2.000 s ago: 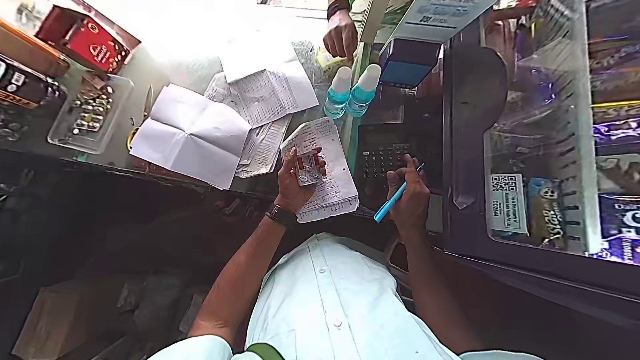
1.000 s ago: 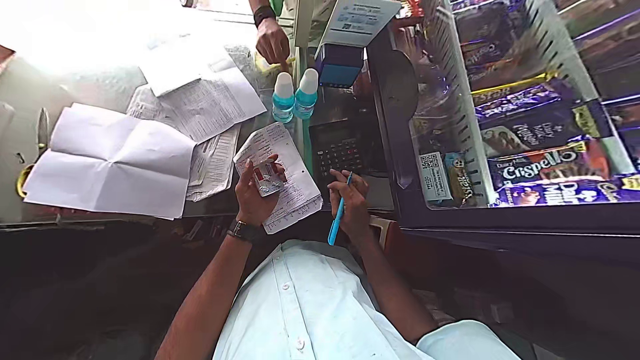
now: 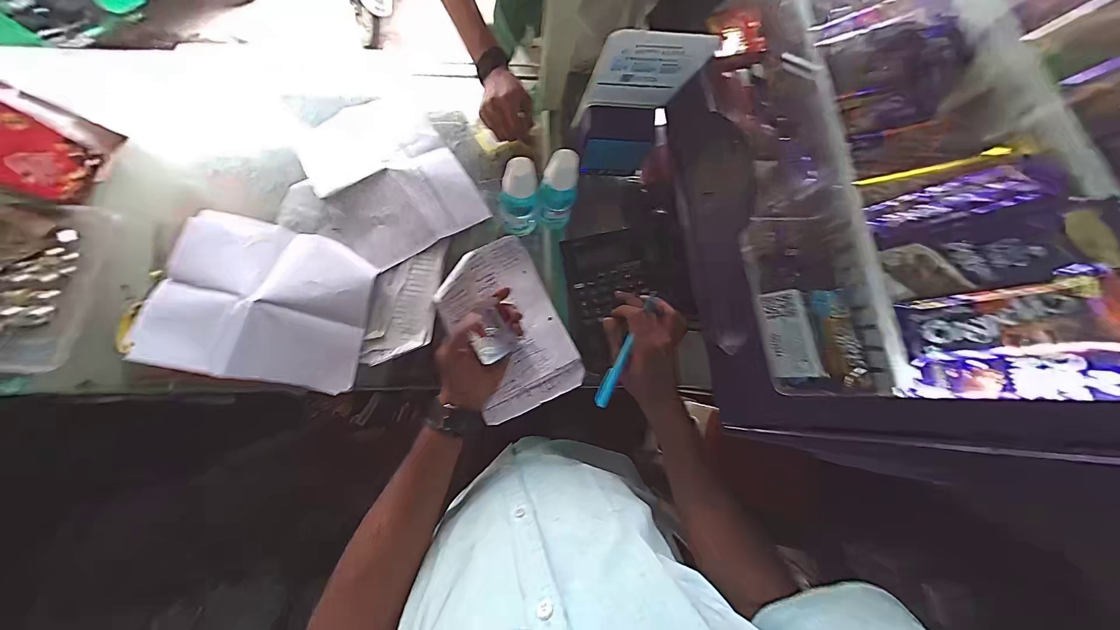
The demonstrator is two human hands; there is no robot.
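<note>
My left hand (image 3: 472,363) holds a small item, perhaps a blister pack (image 3: 493,341), above a handwritten notepad (image 3: 534,324); blur hides its detail. In my right hand (image 3: 646,341) is a blue pen (image 3: 615,372), its lower end pointing toward me. The fingers of that hand are at the lower keys of a dark calculator (image 3: 604,271), right of the notepad. Two bottles of blue-green liquid with white caps, a left one (image 3: 518,197) and a right one (image 3: 558,188), stand beyond the notepad. Creased white paper (image 3: 258,302) and more written sheets (image 3: 402,210) lie to the left.
Another person's hand (image 3: 506,105) rests on the counter beyond the bottles. A clear tray of small items (image 3: 39,289) and a red box (image 3: 44,157) are at far left. On the right stands a purple display case (image 3: 731,385) of packaged sweets, with a card stand (image 3: 647,66) beside it.
The view swung right, then partly back left. My left hand stays at the notepad with the small item, and my right hand stays at the calculator with the pen.
</note>
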